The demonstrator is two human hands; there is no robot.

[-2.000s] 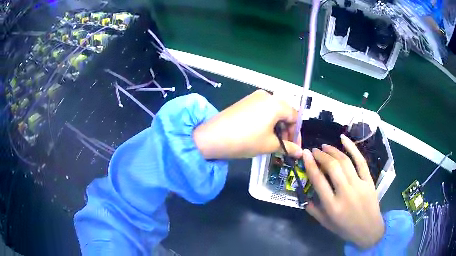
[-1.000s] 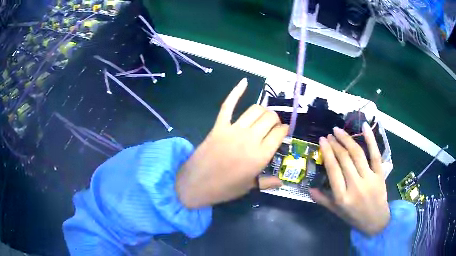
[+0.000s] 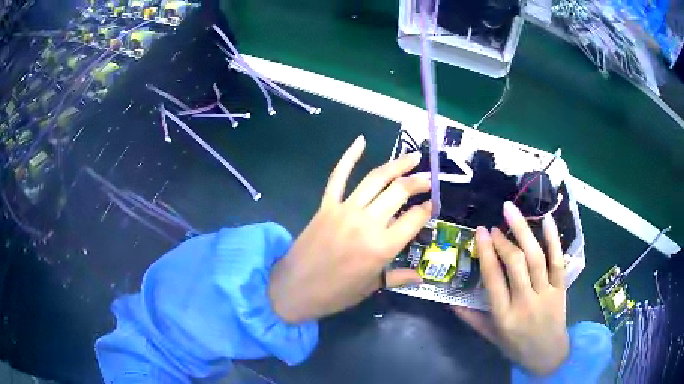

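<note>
The white housing (image 3: 562, 166) lies open in front of me, with black parts inside. The power board (image 3: 454, 234), with a yellow transformer (image 3: 438, 262), sits at its front side. My left hand (image 3: 349, 240) has thumb and index finger at the board's left end, the other fingers spread. My right hand (image 3: 525, 289) lies over the housing's front right, fingers over the inside and thumb outside the front wall. A purple-white lead (image 3: 430, 97) rises from the board past the top of the picture. Thin red and white wires (image 3: 534, 180) stand near the round black part.
A second white housing (image 3: 459, 54) lies on the green belt (image 3: 330, 45), behind its white rail (image 3: 337, 97). Spare boards (image 3: 112, 71) fill the far left. Loose leads (image 3: 214, 154) lie on the dark mat. One board (image 3: 615, 292) and bundled leads (image 3: 646, 337) are at right.
The dark stick-like tool seen under my left hand two seconds ago no longer shows. My left hand has spread and moved to the board's left end. The second housing has shifted left in view.
</note>
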